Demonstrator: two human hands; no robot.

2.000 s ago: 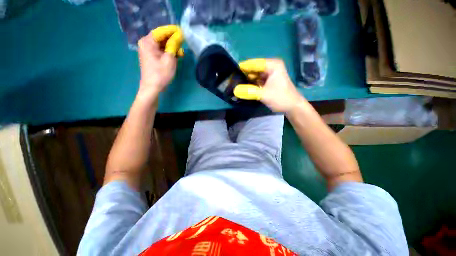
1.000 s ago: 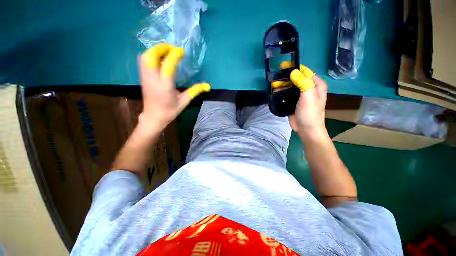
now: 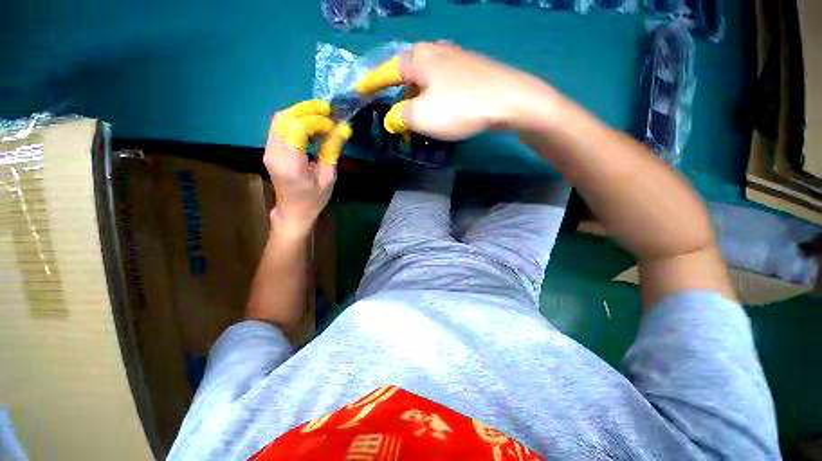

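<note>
A glossy black moulded part (image 3: 420,151) is at the bench's front edge, mostly hidden under my right hand. A clear poly bag (image 3: 335,72) lies crinkled around its far left end; how far the part is inside cannot be told. My left hand (image 3: 303,162), with yellow finger cots, pinches the bag's edge beside the part. My right hand (image 3: 455,94), also with yellow finger cots, reaches across and grips the part and film from above. A bagged part (image 3: 668,90) lies upright on the blue-green mat at the right.
More bagged parts (image 3: 347,11) lie along the far edge of view. Cardboard sheets (image 3: 793,108) are stacked at the right. An open carton with clear film (image 3: 757,236) is below the bench at right. A large taped carton (image 3: 59,270) stands at left, with a printed carton (image 3: 216,243) beneath.
My left hand has closed on the bag film. My right hand has moved left with the black part, bringing it to the bag. The view has shifted left.
</note>
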